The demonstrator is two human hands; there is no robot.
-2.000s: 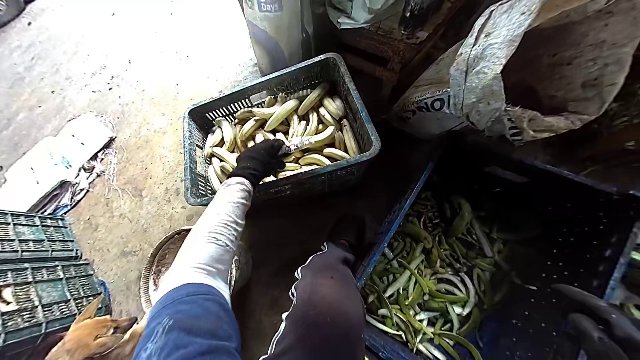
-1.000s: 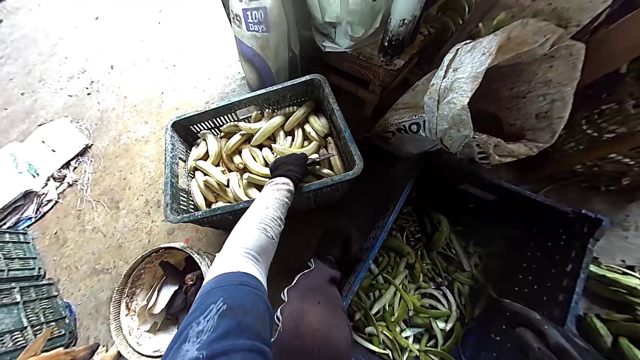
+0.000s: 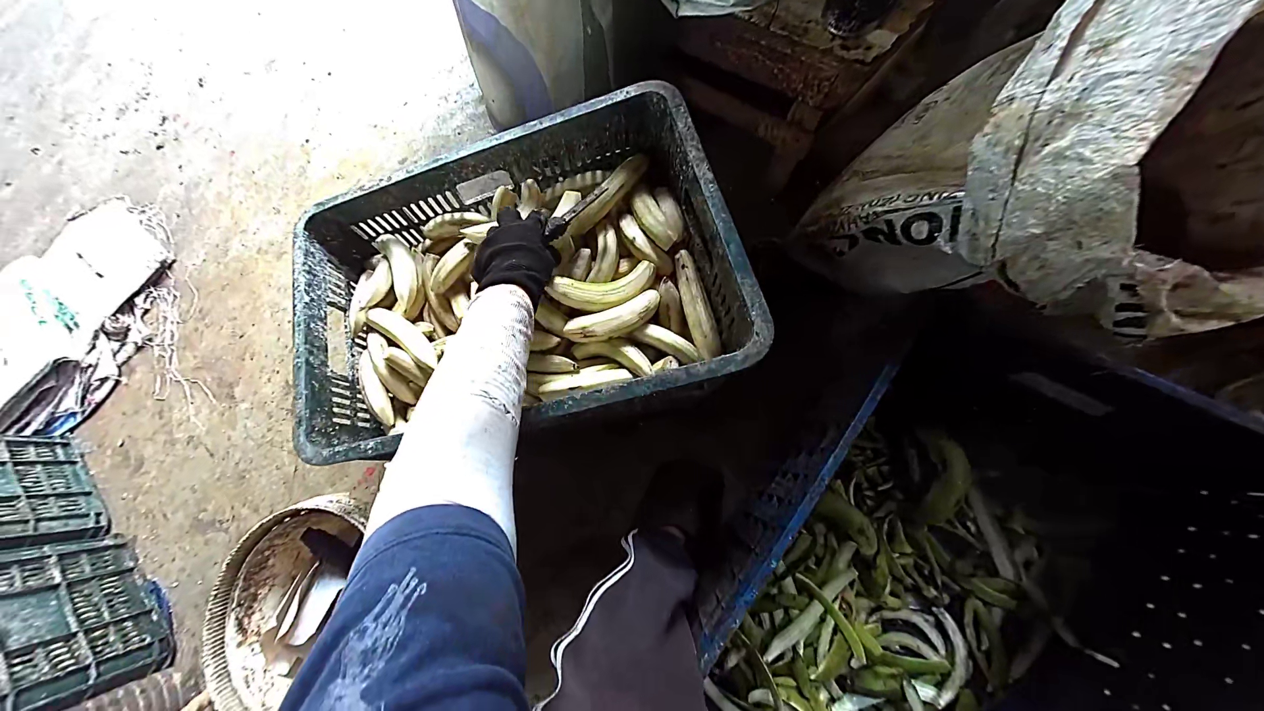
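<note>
My left hand (image 3: 515,255), in a black glove with a white sleeve over the forearm, reaches into a dark green plastic crate (image 3: 736,286). It rests among peeled green bananas or plantains (image 3: 607,318), which fill much of the crate. The fingers point to the crate's far side, partly hidden between the fruit. A narrow dark thing (image 3: 556,227) lies beside the fingers; whether they grip it or a fruit cannot be told. My right hand is not in view. At the lower right, a blue-rimmed crate (image 3: 805,504) holds green peels (image 3: 869,583).
A printed woven sack (image 3: 1066,168) gapes at the upper right, near a wooden stand (image 3: 780,59). At the lower left are a round basket (image 3: 232,592) with scraps and green crates (image 3: 74,612). A flattened white sack (image 3: 79,286) lies on the floor. My leg (image 3: 632,632) is at bottom centre.
My left hand has moved from the crate's near right part to farther in, over its middle. The dark shape at the right edge earlier is out of view.
</note>
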